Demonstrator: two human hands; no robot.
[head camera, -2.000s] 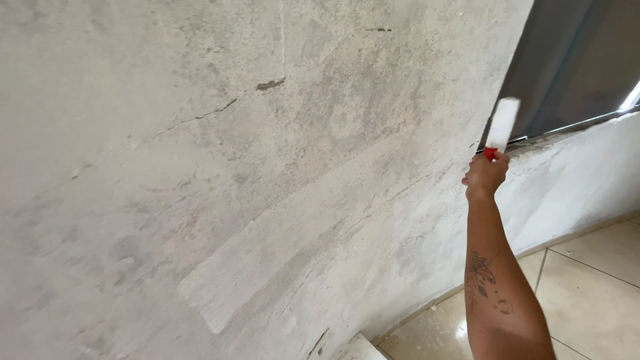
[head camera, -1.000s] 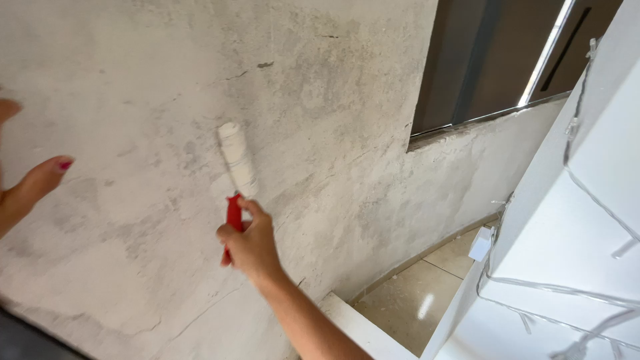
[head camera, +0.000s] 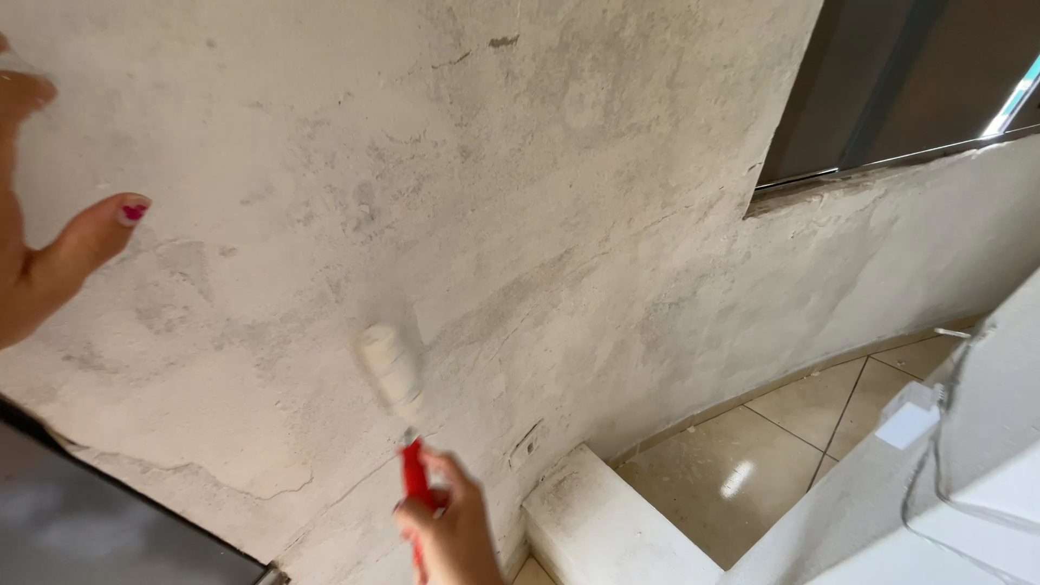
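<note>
My right hand (head camera: 451, 516) grips the red handle of a small paint roller (head camera: 390, 370), low in the middle of the view. The roller's pale sleeve is against or just in front of the cracked, patchy plaster wall (head camera: 520, 179); motion blurs it, and contact is hard to tell. At the left edge is my left hand (head camera: 49, 252), empty, with thumb and fingers spread in front of the wall. Its thumbnail has pink and white polish, and part of the hand is cut off by the frame.
A dark window (head camera: 877, 89) with a rough sill is set in the wall at upper right. A white ledge (head camera: 617, 520) stands above the tiled floor (head camera: 731, 471). Wires hang over a white structure (head camera: 975, 455) at right. A dark, glossy panel (head camera: 106, 504) fills the lower left corner.
The roller has gone from beside the window to the middle of the wall, then lower along it. My left hand, not in view two seconds ago, is now at the left.
</note>
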